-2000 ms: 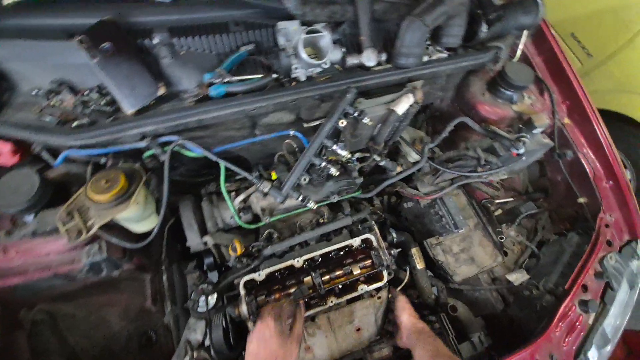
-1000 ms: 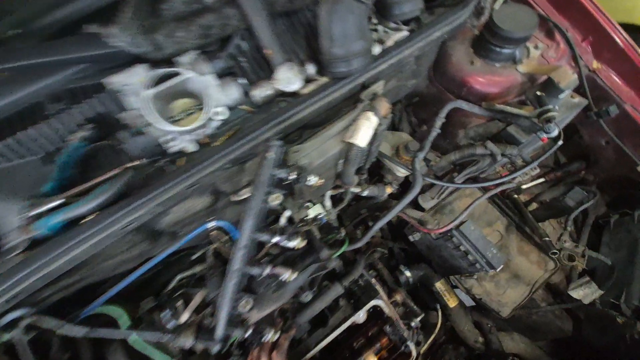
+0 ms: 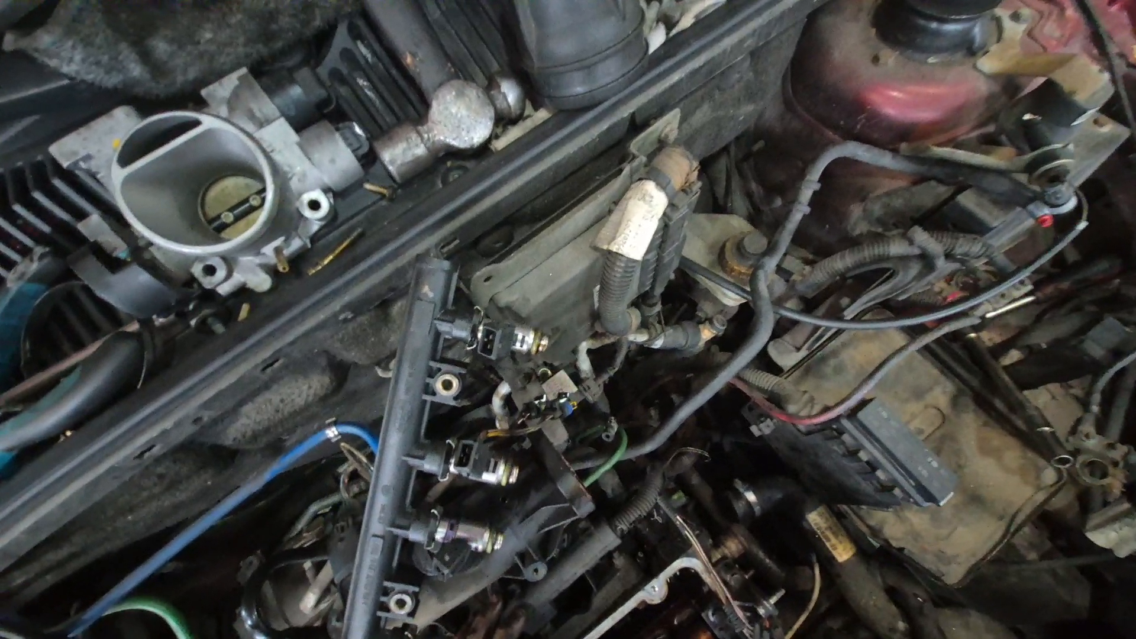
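Neither my left hand nor my right hand shows in the head view now, so what they hold or touch is hidden. A black fuel rail lies tilted across the engine bay, with several fuel injectors along its right side. At the upper left, a metal throttle body rests with its bore facing up. Beside it lies the rounded metal head of a hammer. Only a corner of the opened engine top appears at the bottom edge.
A long black panel edge runs diagonally. Wire looms and hoses cross the bay. A dusty battery sits at right, below the red strut tower. Teal-handled pliers are partly cut off at left.
Both hands, seen at the opened engine top two seconds ago, are out of view now. The view has moved closer to the fuel rail and throttle body.
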